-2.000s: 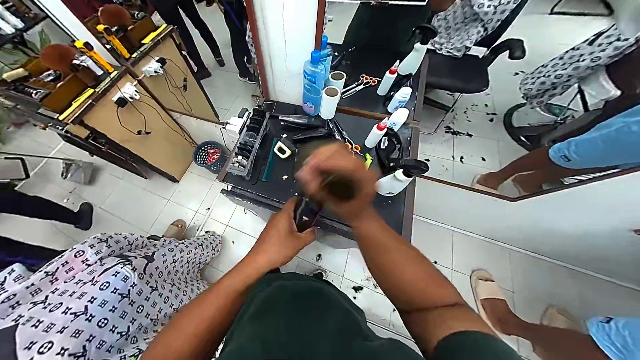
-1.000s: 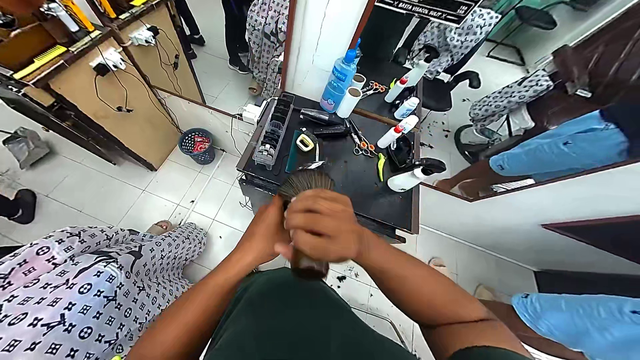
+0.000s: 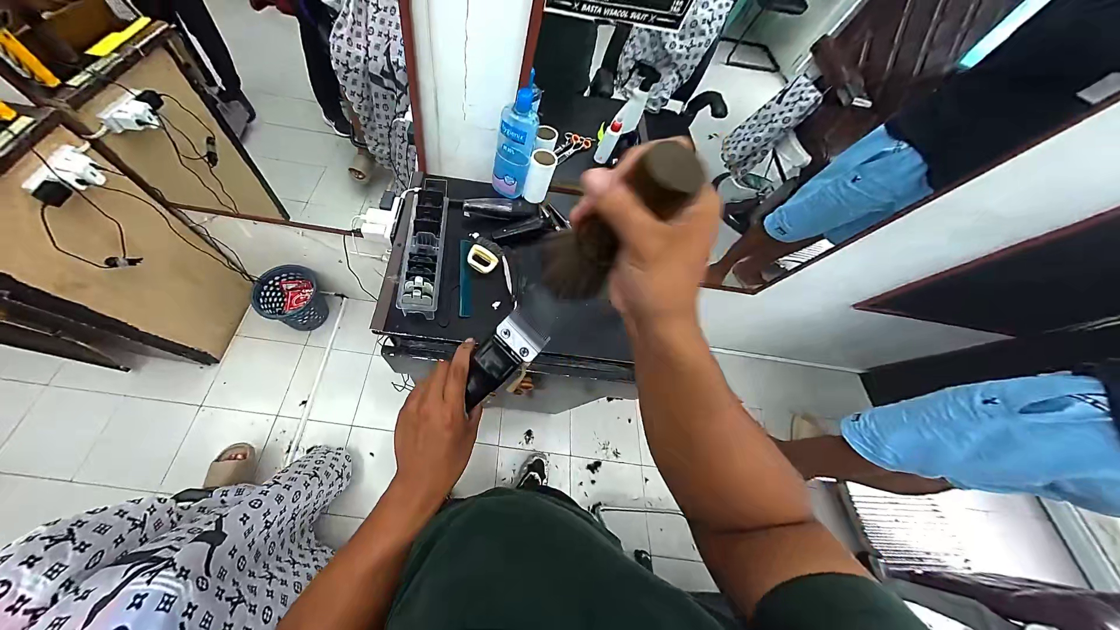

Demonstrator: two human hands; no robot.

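Observation:
My left hand (image 3: 437, 420) holds a black hair clipper (image 3: 494, 363) by its body, its metal blade end pointing up and right, near the front edge of the black counter (image 3: 586, 324). Raised over the counter's right part, my right hand (image 3: 661, 236) grips a thick-handled neck duster brush (image 3: 669, 171). The brush's dark bristles, blurred, point down and left, a short way above and right of the clipper blade. Left of them on the counter are a rack of clipper guards (image 3: 423, 254), a teal comb (image 3: 465, 278) and a small yellow-and-white item (image 3: 482, 257).
A blue bottle (image 3: 514, 144) and a white roll (image 3: 540, 177) stand by the mirror. Further clippers (image 3: 499, 208) lie in front of them. A basket (image 3: 290, 297) is on the floor at left. A person under a patterned cape (image 3: 210, 551) is at lower left; another in blue shorts (image 3: 989, 433) is at right.
My hands were close together one second ago; now they are apart, the right hand with the brush raised up and right. The clipper in my left hand has come into plain sight.

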